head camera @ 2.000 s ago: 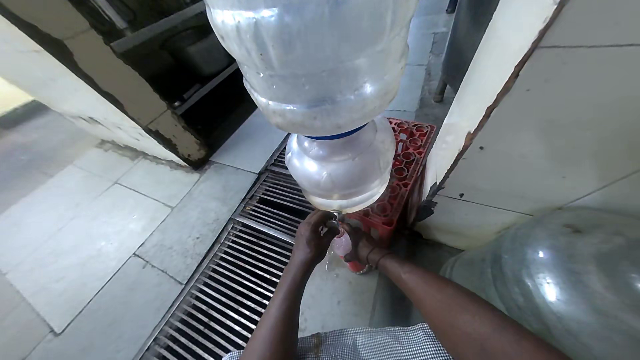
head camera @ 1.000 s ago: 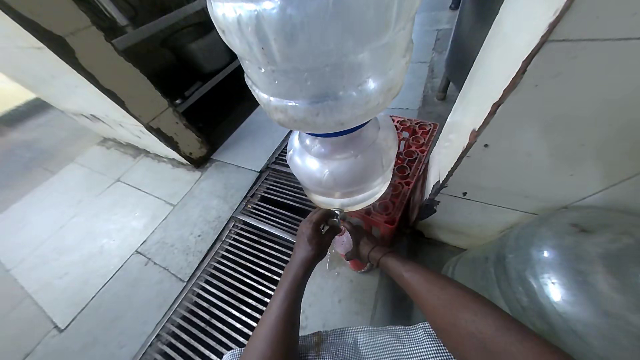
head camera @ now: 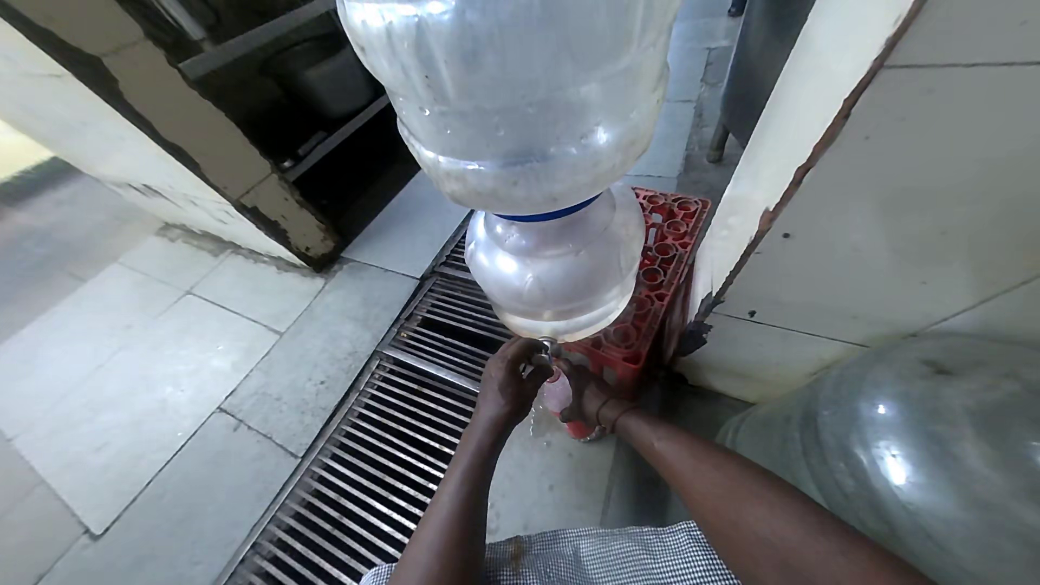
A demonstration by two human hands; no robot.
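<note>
A large clear plastic water jug stands upside down on a rounded dispenser base, which rests on a red plastic crate. My left hand grips the small metal tap low on the base. My right hand is closed around a pinkish bottle with a red lower part, its mouth just under the tap. Some water drips down beside the bottle. The fingers partly hide the tap and the bottle.
A metal floor drain grate runs along the left of the crate. A big rounded greenish container stands at the lower right, near a tiled wall. Dark shelves holding a pot are at the upper left.
</note>
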